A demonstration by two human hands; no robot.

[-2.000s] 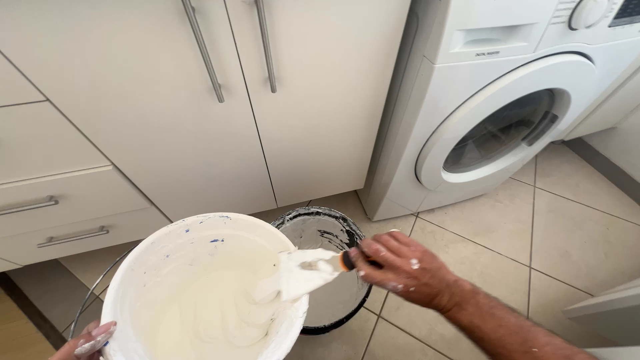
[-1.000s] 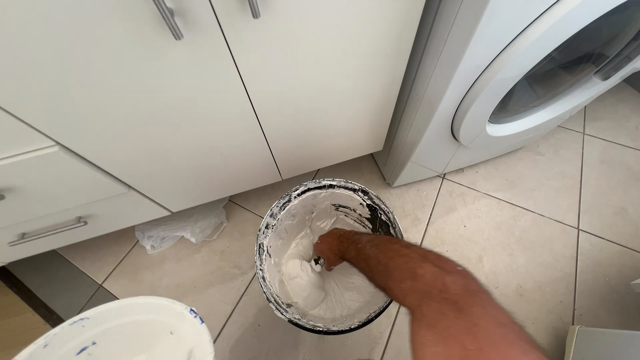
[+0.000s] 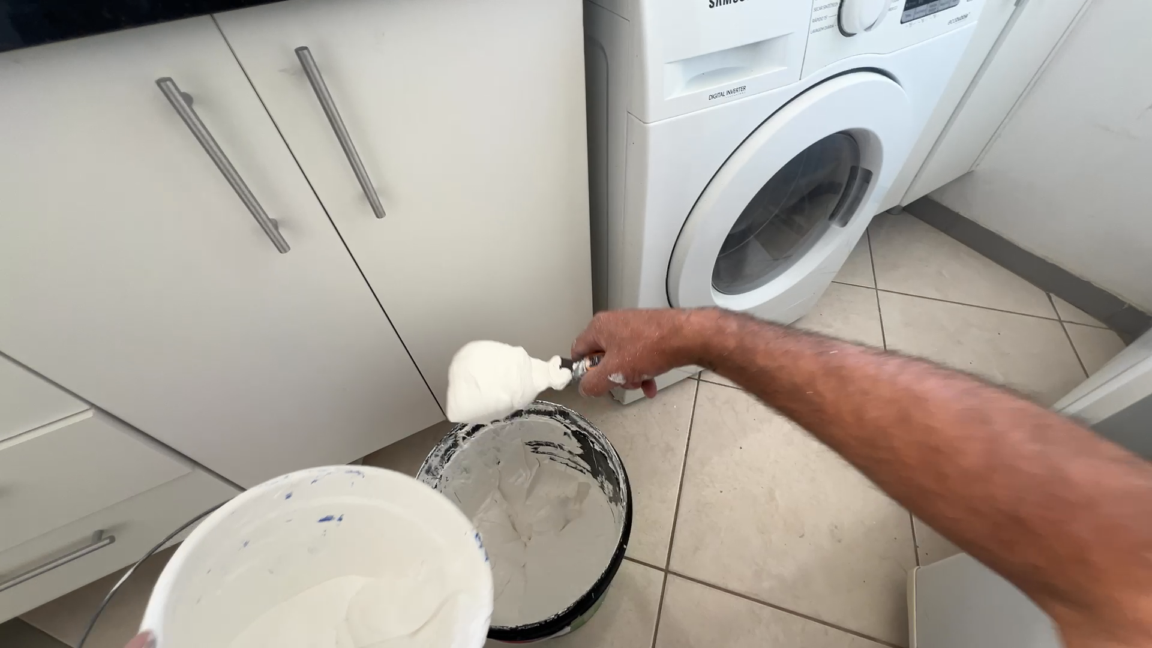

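My right hand [image 3: 625, 353] grips the handle of a putty knife [image 3: 576, 367], whose blade is buried under a thick white lump of filler paste [image 3: 490, 380]. The loaded blade is above the back rim of a black bucket [image 3: 621, 540] that stands on the floor with white paste in it. At the lower left is a white plastic bucket [image 3: 216, 549] with blue specks on its wall and creamy paste inside. Only a fingertip of my left hand [image 3: 141, 640] shows, at this bucket's left rim; the rest is out of frame.
White cabinet doors [image 3: 432, 270] with metal bar handles stand behind the buckets, with drawers [image 3: 81, 504] at the left. A front-loading washing machine [image 3: 648, 198] stands at the back right. Beige floor tiles [image 3: 792, 486] run beneath, and a pale panel [image 3: 972, 603] is at the lower right.
One second ago my right hand was down inside the black bucket; now it is raised above it with paste on the blade. The white bucket has come further into view.
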